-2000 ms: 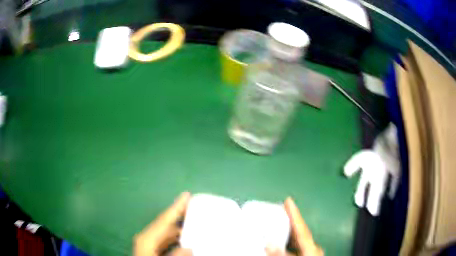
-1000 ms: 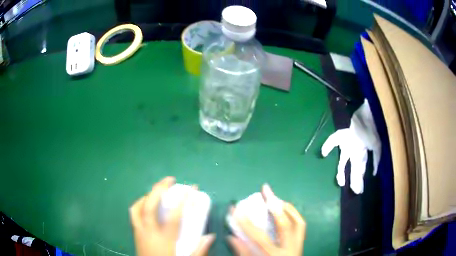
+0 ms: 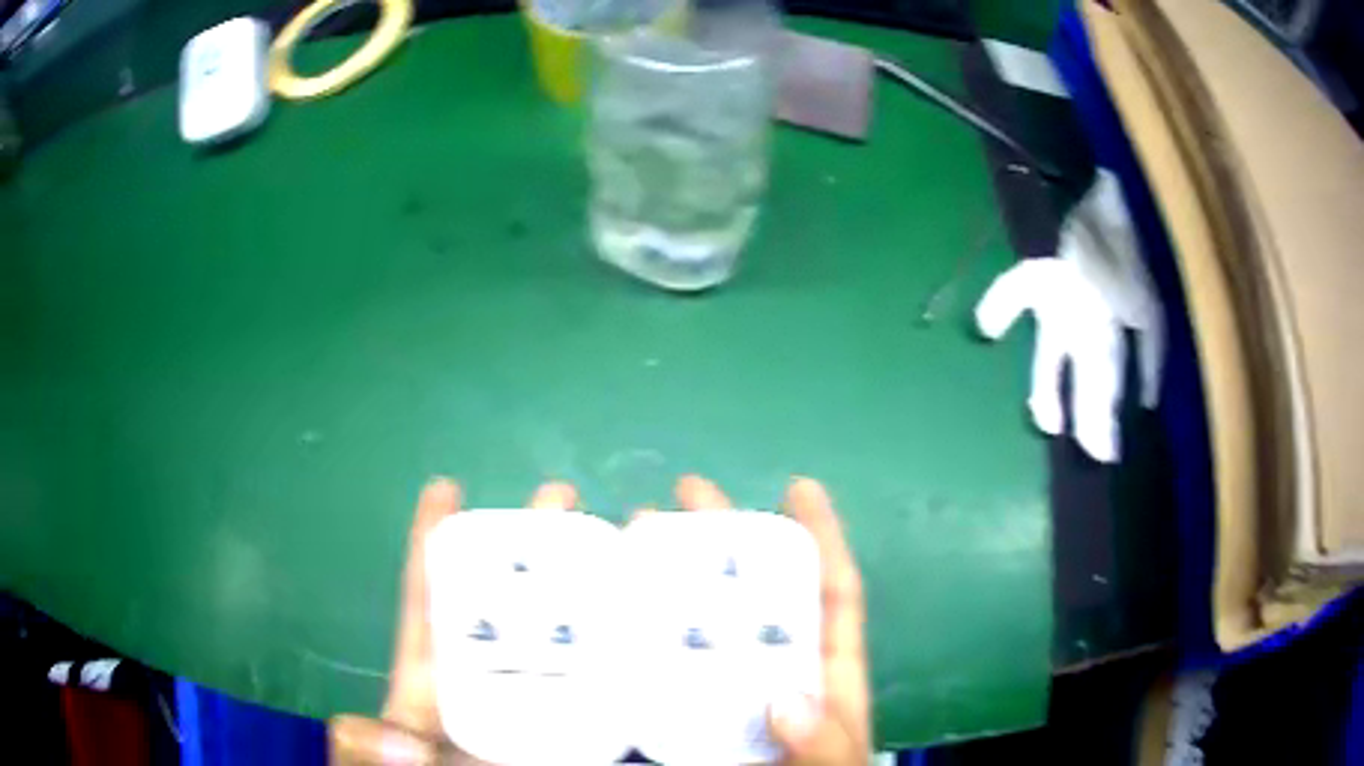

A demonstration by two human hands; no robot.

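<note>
Two white wall sockets are held side by side, faces up with dark slots showing, low in the middle of the head view. My left hand (image 3: 407,681) holds the left socket (image 3: 527,681) from below and its left side, with fingertips showing beyond its far edge. My right hand (image 3: 841,659) holds the right socket (image 3: 721,599) the same way, its thumb on the lower right of the face. The sockets' inner edges touch or nearly touch. The palms are hidden under them.
A clear bottle (image 3: 681,165) stands ahead, its top blurred, by a yellow tape roll (image 3: 558,57). Masking tape (image 3: 280,68) and another white socket (image 3: 225,83) lie far left. A brownish pad (image 3: 826,87), white glove (image 3: 1080,337) and cardboard sheets (image 3: 1272,270) are at right.
The sockets were apart and tilted in blurred hands one second ago; now they lie side by side, faces up. The view has shifted, so the bottle and tapes sit higher.
</note>
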